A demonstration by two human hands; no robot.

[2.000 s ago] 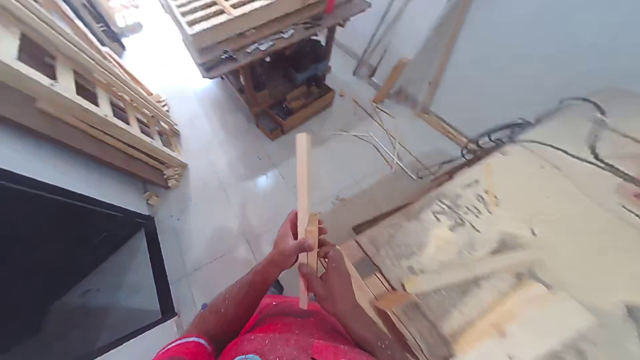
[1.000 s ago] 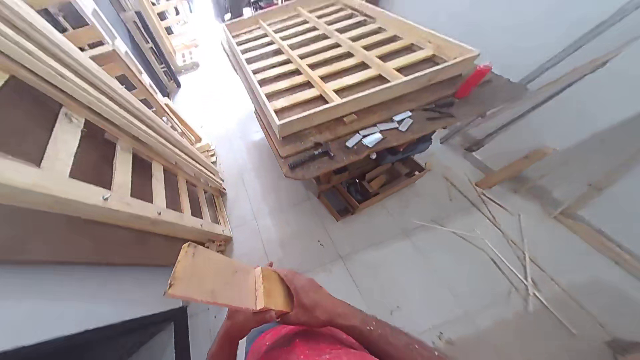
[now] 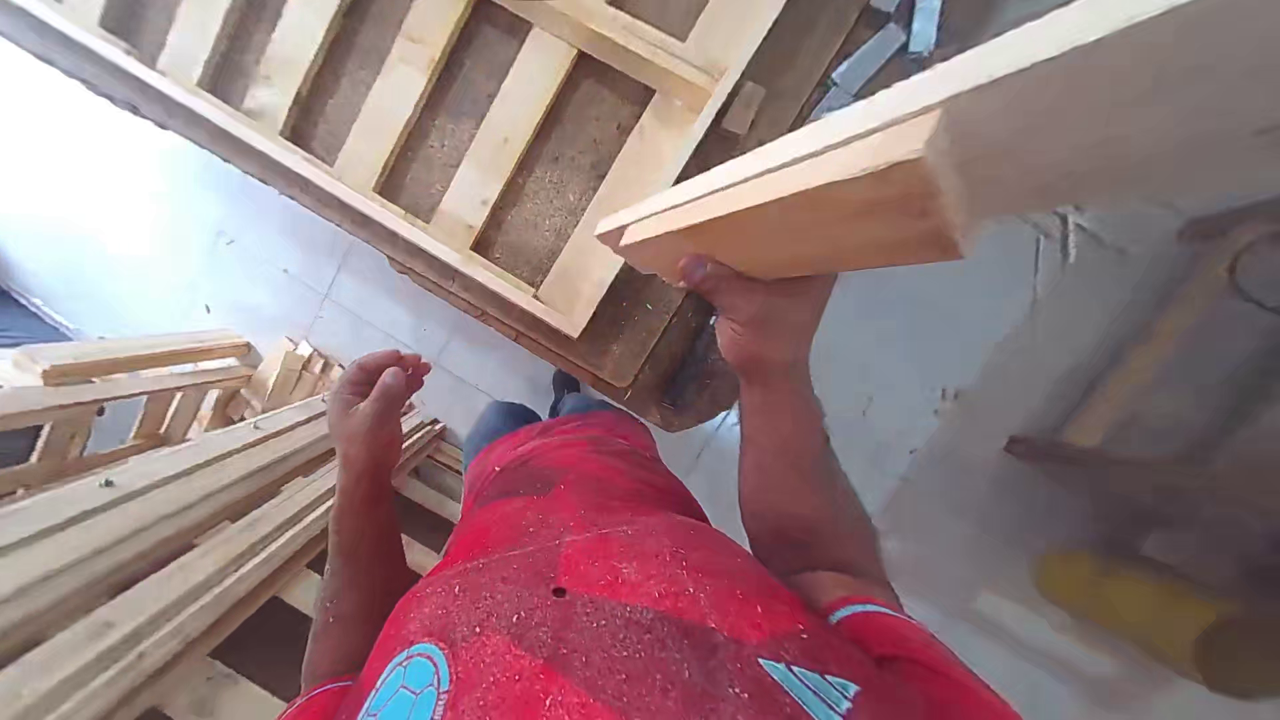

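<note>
My right hand (image 3: pixel 765 310) grips two wooden boards at their near end, at the upper right. The shorter board (image 3: pixel 800 220) lies flat along the longer one (image 3: pixel 1090 120), which runs out of view at the right edge. My left hand (image 3: pixel 375 400) is raised at the left over the stacked wooden frames, its fingers curled with thumb and fingertips close together; whether anything small is between them cannot be told. A slatted wooden frame (image 3: pixel 510 130) lies on the workbench in front of me, just left of the boards.
Long wooden frames (image 3: pixel 180 540) are stacked at the lower left, beside short wood pieces (image 3: pixel 285 375). Metal pieces (image 3: pixel 868 58) and a small wood block (image 3: pixel 742 108) lie on the workbench (image 3: pixel 625 350). A blurred yellow object (image 3: pixel 1130 610) stands at the lower right.
Both hands were together on the wood; now my left hand is apart from it and my right hand alone holds the boards. The view has moved close to the workbench.
</note>
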